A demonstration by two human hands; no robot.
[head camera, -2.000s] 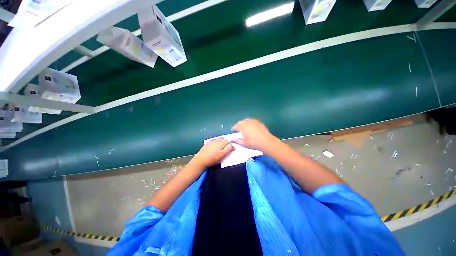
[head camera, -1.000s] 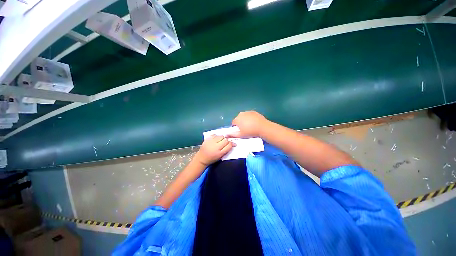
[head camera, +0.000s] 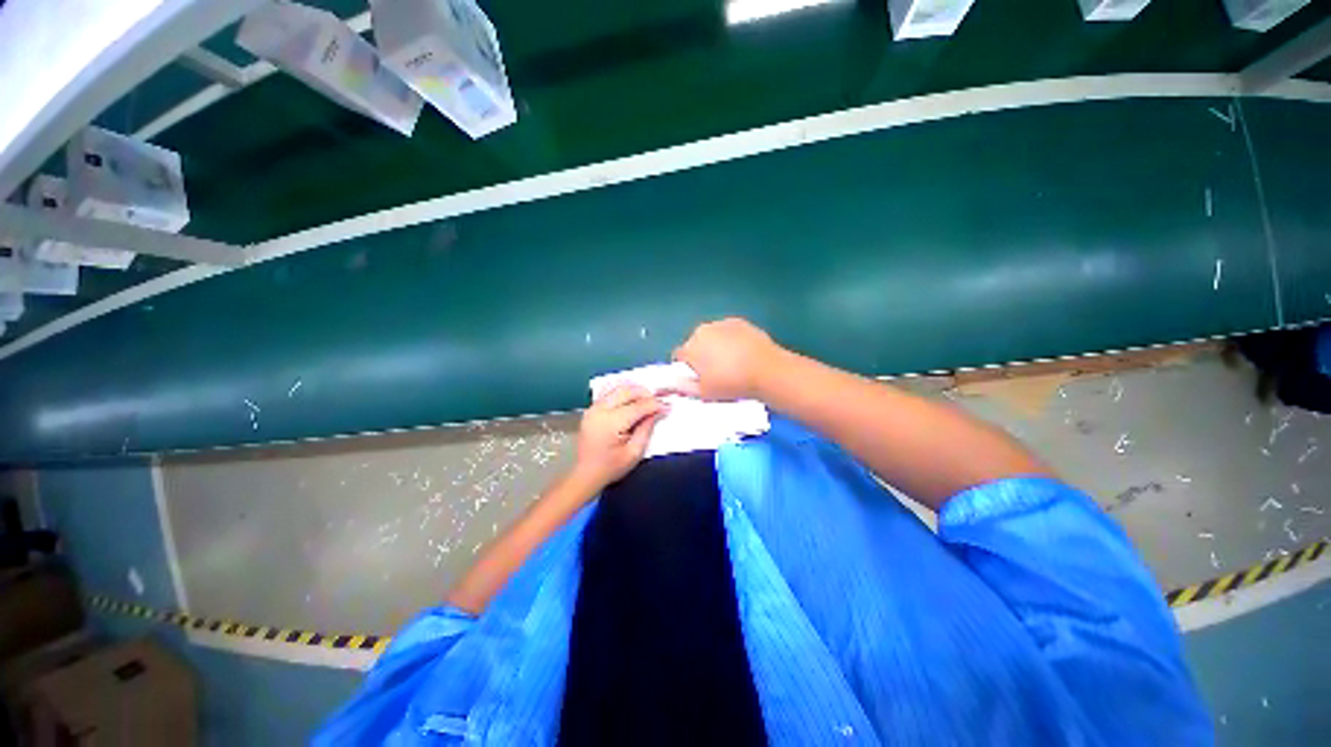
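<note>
A white folding carton (head camera: 708, 425) is at my lap, against the near edge of the green belt. Its thin white flaps show at the top, between my hands. My left hand (head camera: 622, 431) grips its left side, with the fingers bent over the white panel. My right hand (head camera: 728, 359) is on its upper edge, with the fingers curled down onto the flap. The right fingertips are partly hidden behind the hand and the carton.
The green belt (head camera: 511, 329) runs across in front. White printed cartons (head camera: 445, 66) stand beyond it by the white shelf (head camera: 88, 73). Paper slivers litter the grey floor (head camera: 321, 511). Brown cartons (head camera: 117, 693) are at lower left. A dark-and-blue shape is cut off at the right edge.
The view has shifted slightly. My right hand has moved in from the raised flap and lies closer against the carton's top edge. My left fingers have shifted a little on the panel.
</note>
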